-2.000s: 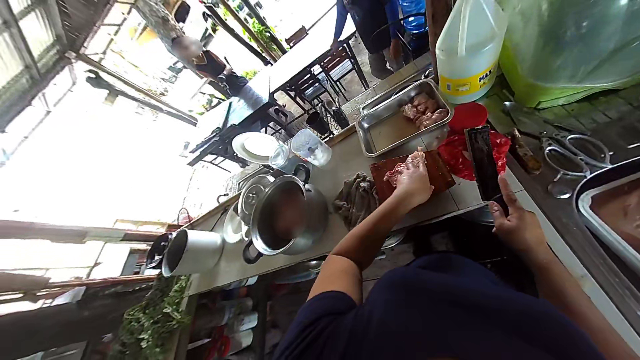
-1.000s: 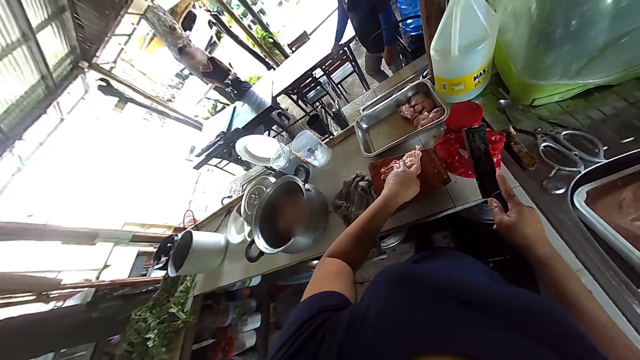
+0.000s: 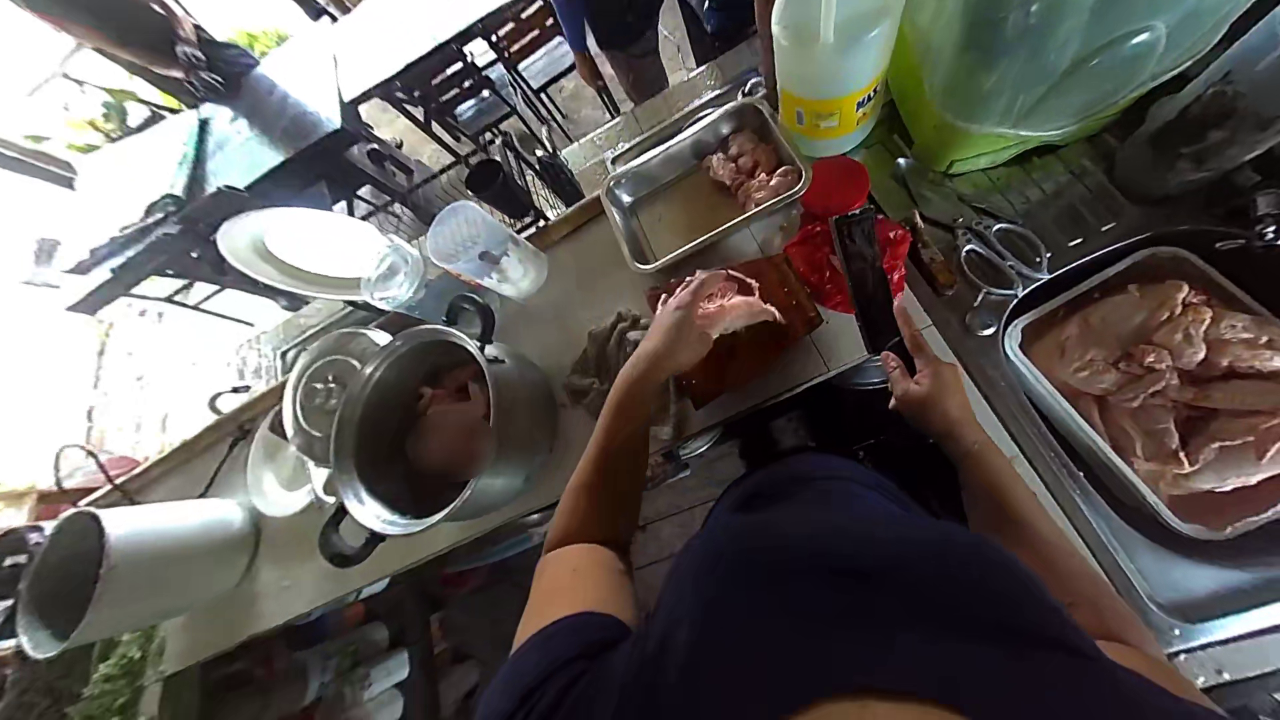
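On a reddish-brown cutting board [image 3: 745, 355] lies a piece of raw meat [image 3: 738, 303], pale pink with some skin. My left hand [image 3: 683, 325] grips its left side, fingers over the top. My right hand [image 3: 932, 390] is closed on the handle of a cleaver [image 3: 866, 275], whose dark, wide blade points up and away to the right of the board. Behind the blade is a red plastic bag [image 3: 815, 262]. Beyond the board, a steel tray [image 3: 680, 215] holds several cut meat pieces [image 3: 750, 170] at its right end. A crumpled grey cloth [image 3: 604, 360] touches the board's left side.
At left stand a large metal pot [image 3: 520, 430] with meat inside, and another metal pot [image 3: 180, 560] on its side. Scissors [image 3: 1000, 255] lie at right, beside a sink holding a tray of raw chicken [image 3: 1180, 380]. A plastic jug [image 3: 835, 70] stands behind. People stand beyond the counter.
My left hand has shifted on the meat, and more of the piece now shows to its right. My right hand still holds the cleaver off to the side. The view has tilted down.
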